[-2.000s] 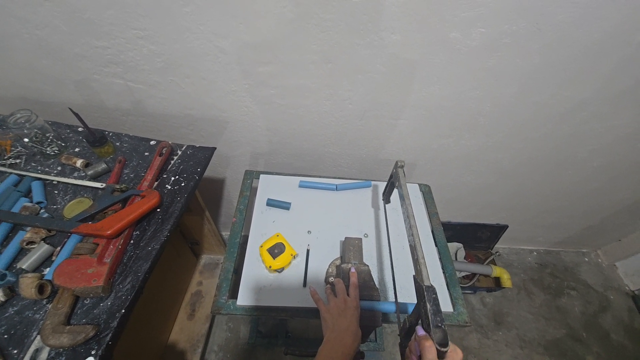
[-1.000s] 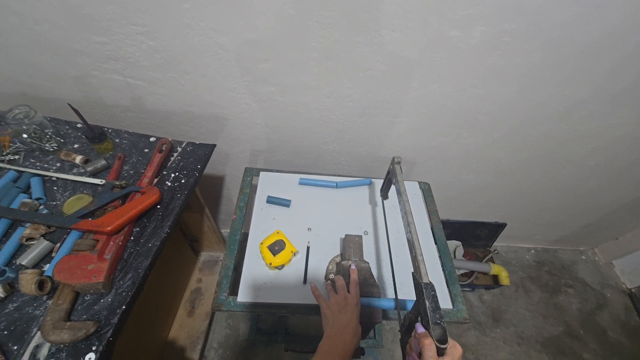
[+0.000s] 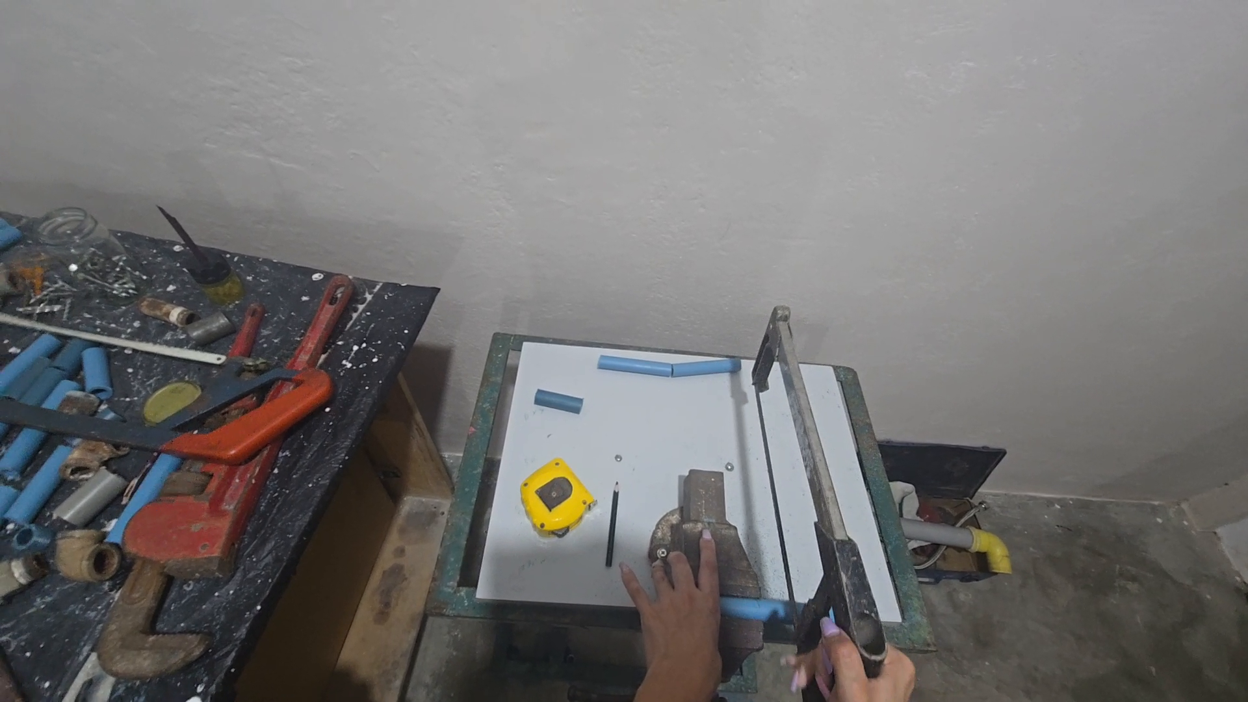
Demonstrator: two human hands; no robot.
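A blue plastic pipe (image 3: 756, 608) is clamped in a metal bench vise (image 3: 710, 517) at the front edge of a white board (image 3: 663, 429). My left hand (image 3: 680, 624) rests on the vise with fingers spread, holding nothing. In my right hand (image 3: 858, 668) is the handle of a hacksaw (image 3: 814, 448), its blade crossing the pipe just right of the vise. A yellow tape measure (image 3: 554, 495) and a dark pencil (image 3: 612, 525) lie left of the vise. Farther back are a short blue pipe piece (image 3: 559, 401) and two longer ones (image 3: 634, 366) end to end.
On the left, a paint-spattered black table (image 3: 302, 487) holds a red pipe wrench (image 3: 195, 522), an orange-framed hacksaw (image 3: 249, 429), blue pipe pieces, fittings and a glass jar (image 3: 73, 234). A green metal frame (image 3: 463, 526) surrounds the board. An open case (image 3: 941, 468) with a grey pipe stands on the floor at right.
The hacksaw and my right hand have shifted slightly along the blade's line across the pipe. My left hand stays on the vise.
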